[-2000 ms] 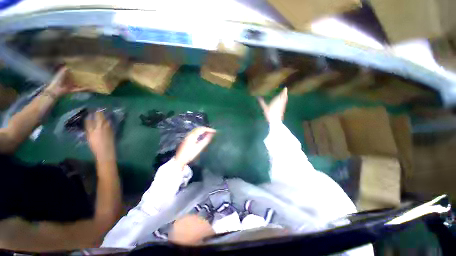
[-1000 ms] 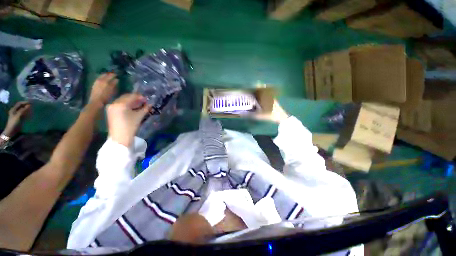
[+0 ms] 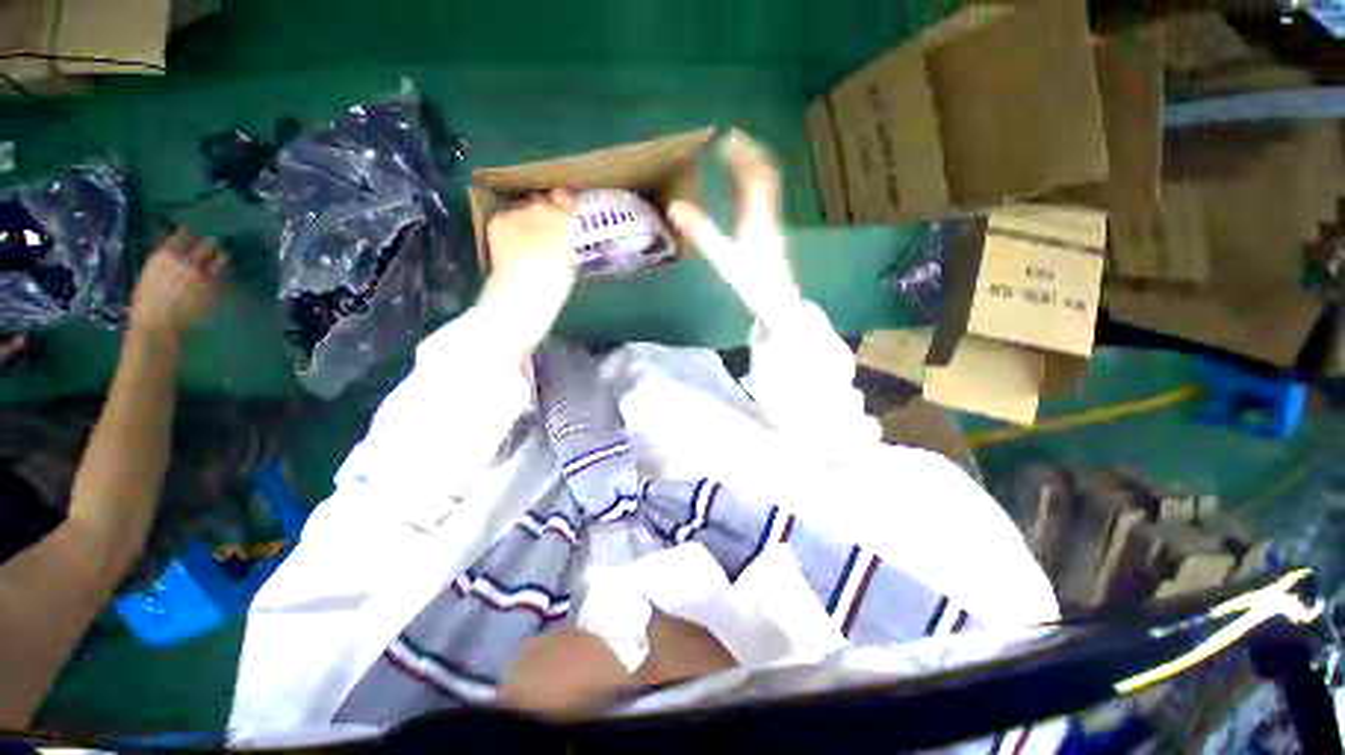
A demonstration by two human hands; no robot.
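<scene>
A small brown open box (image 3: 593,165) lies on the green bench in front of me. A rounded unit with a white ribbed grille, likely a mini fan (image 3: 608,229), sits inside it. My left hand (image 3: 528,254) reaches into the left part of the box beside the fan; its fingertips are hidden, so I cannot tell whether it holds anything. My right hand (image 3: 742,221) is blurred at the box's right end, fingers apart and empty. A large crumpled clear bag with black pieces inside (image 3: 354,236) lies left of the box.
A coworker's hand (image 3: 180,280) is at the left, near another clear bag (image 3: 92,244). Large open cartons (image 3: 1018,111) and a smaller printed carton (image 3: 1037,280) stand at the right. Blue stools (image 3: 1251,401) and flattened boxes are on the floor.
My left hand has moved from the clear bag into the box. My right hand has risen to the box's right end with fingers spread. The view has shifted.
</scene>
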